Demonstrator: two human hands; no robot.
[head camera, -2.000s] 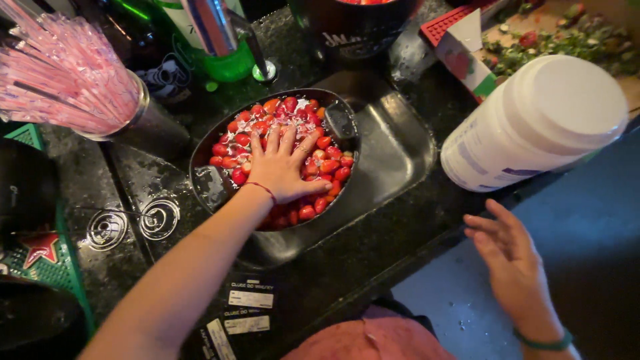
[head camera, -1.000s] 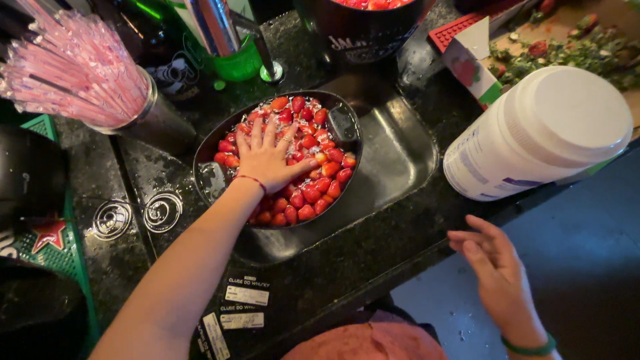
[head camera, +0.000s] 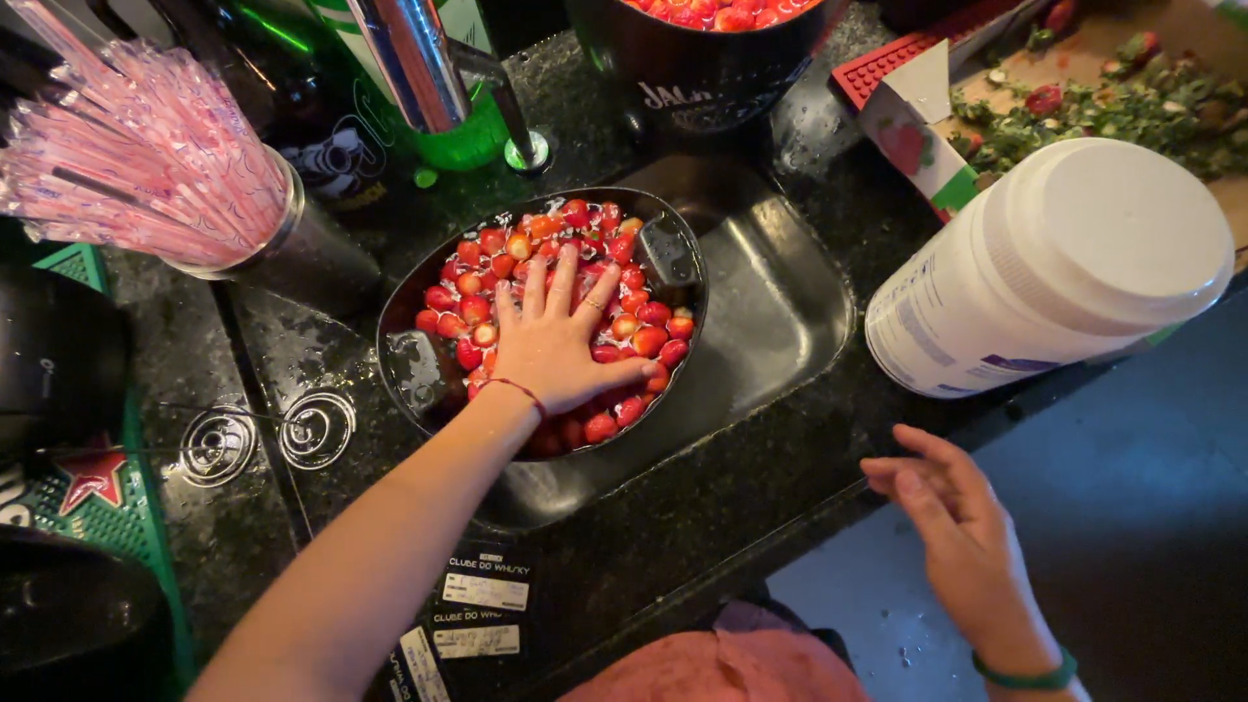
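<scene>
My left hand (head camera: 561, 341) lies palm down on strawberries (head camera: 648, 339) that float in water in a black oval tub (head camera: 395, 322). Its fingers are spread, and it grips nothing; part of the palm and the berries beneath are hidden. The tub stands over a metal sink basin (head camera: 780, 322) set in a dark stone counter. My right hand (head camera: 955, 526) hangs in the air in front of the counter's edge, fingers loosely bent and apart, with nothing in it. Nearest to it stands a large white plastic jar (head camera: 1033, 273) with a white lid.
Behind the sink are a black bucket of strawberries (head camera: 702, 88) and a metal faucet (head camera: 414, 58). A cardboard box (head camera: 902, 127) with strawberry tops is back right. Wrapped straws fill a metal cup (head camera: 312, 234) at left. Wire coils (head camera: 317, 429) and labelled cards (head camera: 486, 592) lie on the counter.
My left hand stays on the strawberries, its position over them slightly shifted. My right hand remains empty beside the counter's edge.
</scene>
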